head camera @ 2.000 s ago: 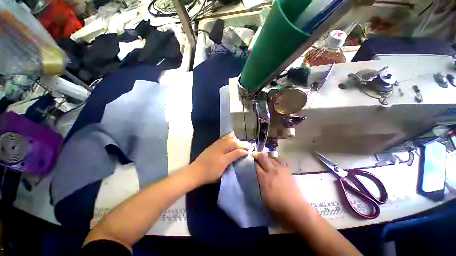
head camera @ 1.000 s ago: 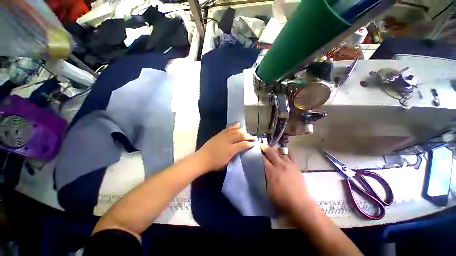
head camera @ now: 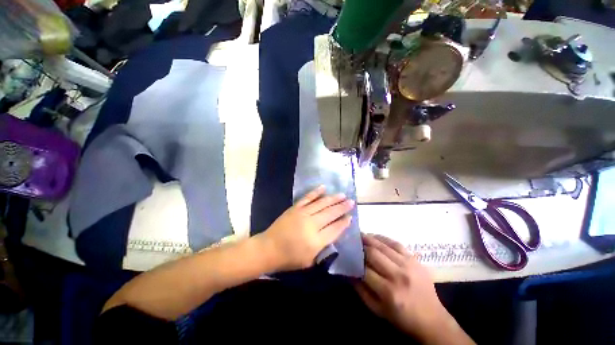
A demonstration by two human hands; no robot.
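A light grey-blue piece (head camera: 320,165) lies on a navy panel (head camera: 273,141) and runs under the presser foot and needle (head camera: 353,156) of the off-white sewing machine (head camera: 499,111). My left hand (head camera: 307,232) lies flat on the light piece, fingers spread a little, in front of the needle. Beside its fingertips a lower edge of the piece is folded up. My right hand (head camera: 398,286) is at the table's front edge, its fingertips at the right edge of the piece; whether they pinch the cloth is hidden.
Red-handled shears (head camera: 502,232) lie right of the needle. Other light pieces (head camera: 182,128) lie over navy cloth at left. A purple casing (head camera: 40,158) stands far left, a flat rectangular device (head camera: 602,205) far right. A green cylinder (head camera: 367,23) rises above the machine head.
Both my hands have moved back from the needle towards the table's front edge. The light piece's lower edge has become folded. The camera view has shifted closer.
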